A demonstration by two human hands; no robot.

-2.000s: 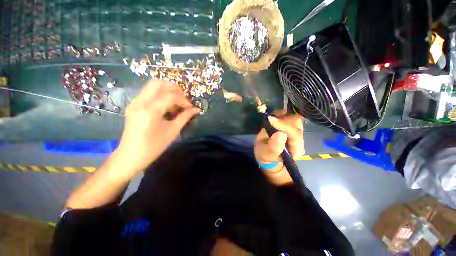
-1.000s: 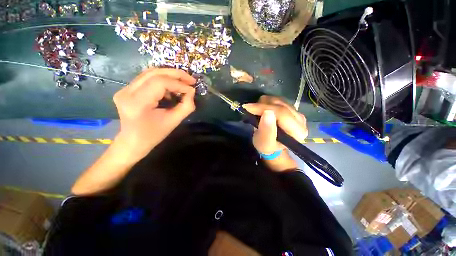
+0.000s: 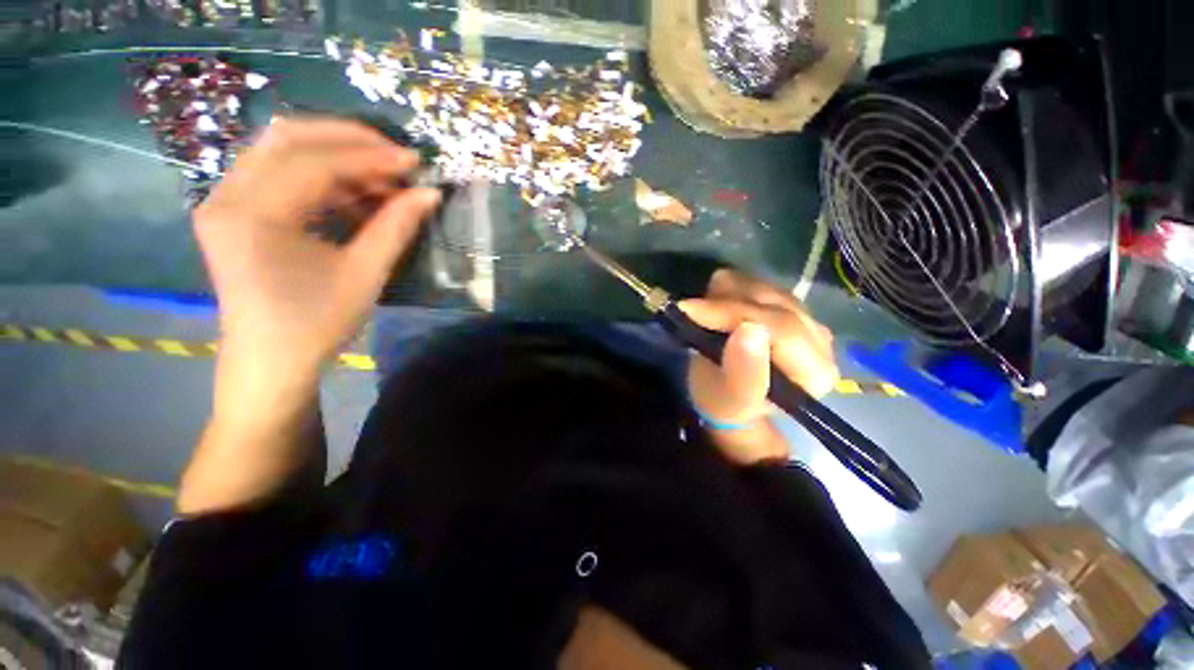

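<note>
My right hand (image 3: 763, 347) holds the black soldering iron (image 3: 838, 439). Its tip points up-left and meets a small round silvery disc (image 3: 560, 223). My left hand (image 3: 295, 223) is blurred, left of the disc, with thumb and forefinger pinched nearly together. A tiny pale thing may be between them, too blurred to tell. A thin solder wire (image 3: 92, 140) runs from the left edge to behind my left hand. A pile of small white-and-gold components (image 3: 537, 124) lies above the disc. A pile of dark red-black components (image 3: 197, 98) lies to its left, partly behind my left hand.
A black fume fan (image 3: 917, 216) with a round grille stands at right. A tan bowl (image 3: 681, 92) of silvery filling is at the top. A brown scrap (image 3: 663, 203) lies right of the pile. A pale strip (image 3: 483, 255) crosses the mat. A person's grey sleeve (image 3: 1126, 452) shows at far right.
My left hand has moved left, away from the disc. The iron tip, off to the right two seconds ago, has come to the disc and stays there. The view has shifted.
</note>
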